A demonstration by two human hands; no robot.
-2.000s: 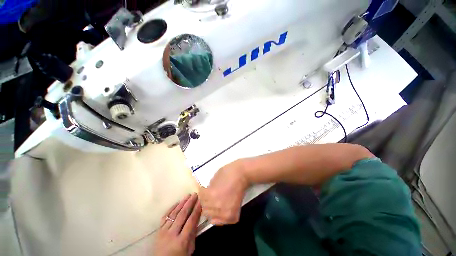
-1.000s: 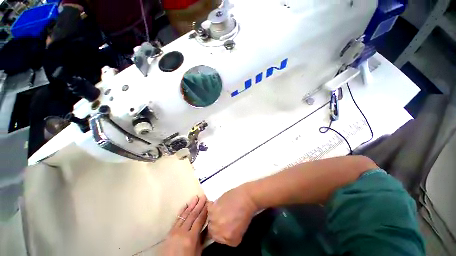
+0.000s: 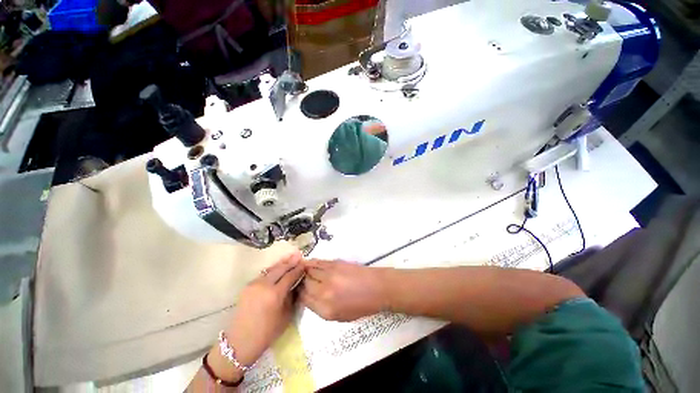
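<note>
A large beige panel [image 3: 138, 269] lies on the table to the left of and under the left end of the white sewing machine head [image 3: 445, 100]. My left hand [image 3: 269, 295] lies at the panel's right edge, just in front of the presser foot area [image 3: 301, 232], fingertips pointing to it. My right hand [image 3: 338, 289] meets it from the right, fingers pinching the panel's edge. The pinched edge is mostly hidden by the fingers. The needle itself cannot be made out.
Thread snips [image 3: 531, 197] on a dark cord rest under the arm at right. A yellow strip [image 3: 292, 357] crosses the front of the table beside printed ruler marks [image 3: 368, 326]. More grey-beige panels [image 3: 671, 307] hang at the right. A bobbin [image 3: 403, 57] sits on the machine.
Both hands have moved from the table's front edge up to the presser foot. The panel's edge has shifted with them, and the yellow strip now shows. The camera view has shifted too.
</note>
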